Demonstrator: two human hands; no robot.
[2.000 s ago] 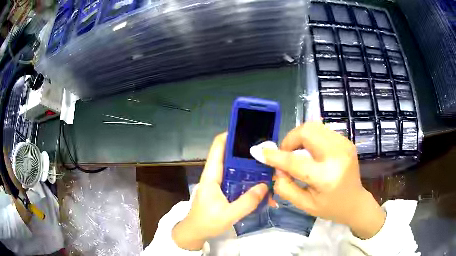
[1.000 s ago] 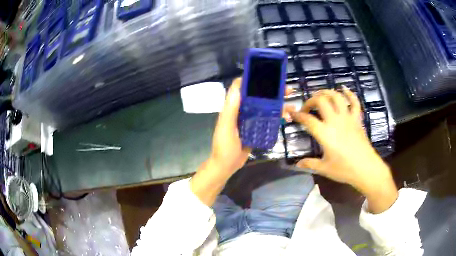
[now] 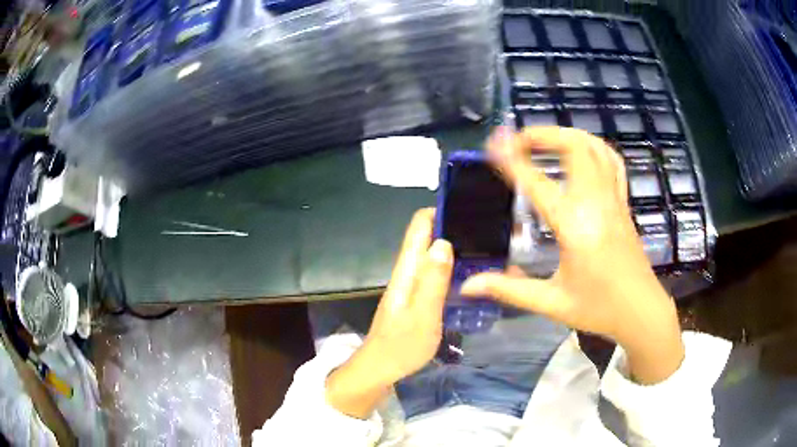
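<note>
My left hand [image 3: 393,314] holds the blue keypad phone [image 3: 472,319] upright near the bench's front edge, gripping its left side. The phone's dark screen area [image 3: 479,209] faces up. My right hand [image 3: 594,236] is blurred over the phone's right side, its thumb at the lower end of the screen and its fingertips by the top right corner. Whether a display lens is between them cannot be told. A white wipe [image 3: 402,162] lies flat on the bench behind the phone. The lens tray [image 3: 642,96] is at the right, partly behind my right hand.
A tall stack of clear phone trays [image 3: 288,96] fills the back left. Another stack [image 3: 769,113] is at far right. Slim tweezers [image 3: 205,230] lie on the green bench. A white box [image 3: 65,199] and a small fan [image 3: 42,304] are at far left.
The wipe has left my right fingers and lies on the bench. My right hand went to the lens tray, then back over the phone. The view has shifted.
</note>
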